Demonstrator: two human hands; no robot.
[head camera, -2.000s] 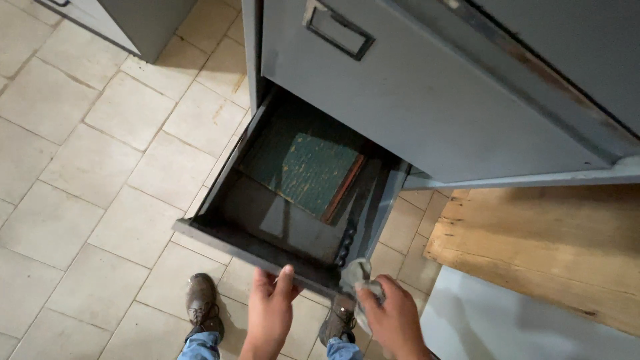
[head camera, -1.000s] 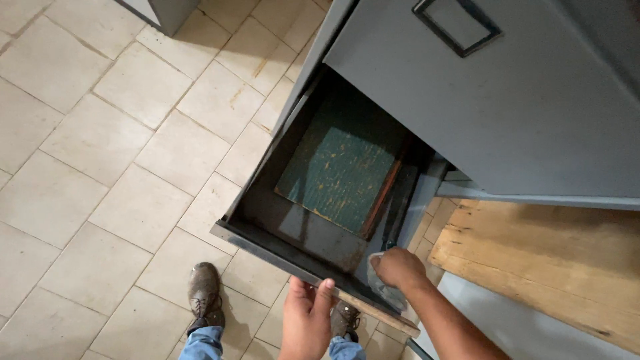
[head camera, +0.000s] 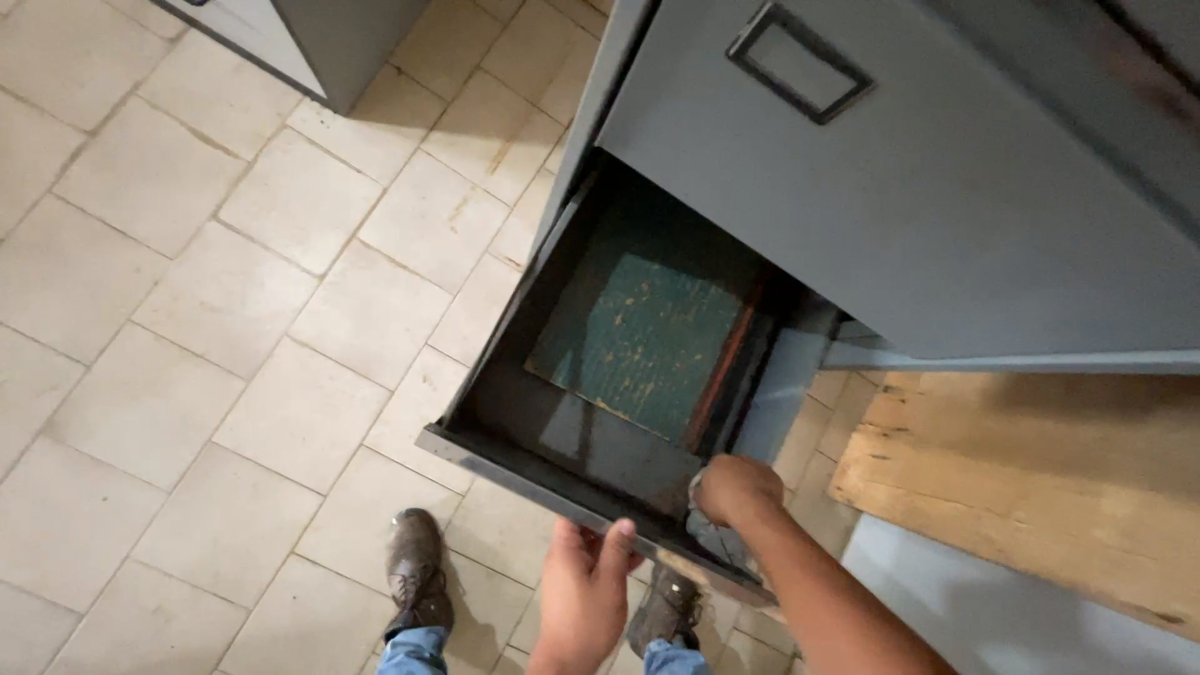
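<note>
A metal drawer (head camera: 553, 492) stands pulled out of a grey metal cabinet (head camera: 900, 206). My left hand (head camera: 591, 586) grips the top edge of the drawer's front, thumb on top. My right hand (head camera: 739, 489) is inside the drawer's near right corner, closed on a grey cloth (head camera: 714, 536) that is mostly hidden under it. A worn dark green board or book cover (head camera: 647, 342) with a reddish strip along its right side lies flat on the drawer's floor, beyond both hands. The fingertips of the right hand are out of sight.
A wooden board (head camera: 1012, 478) lies right of the drawer, beside a pale flat surface (head camera: 1012, 600). Another grey cabinet (head camera: 319, 47) stands at the upper left. My two brown shoes (head camera: 417, 567) are on the tiled floor (head camera: 244, 356) below the drawer front.
My right hand has moved from over the drawer's front edge to inside its right corner, with the cloth. My left hand still holds the drawer front.
</note>
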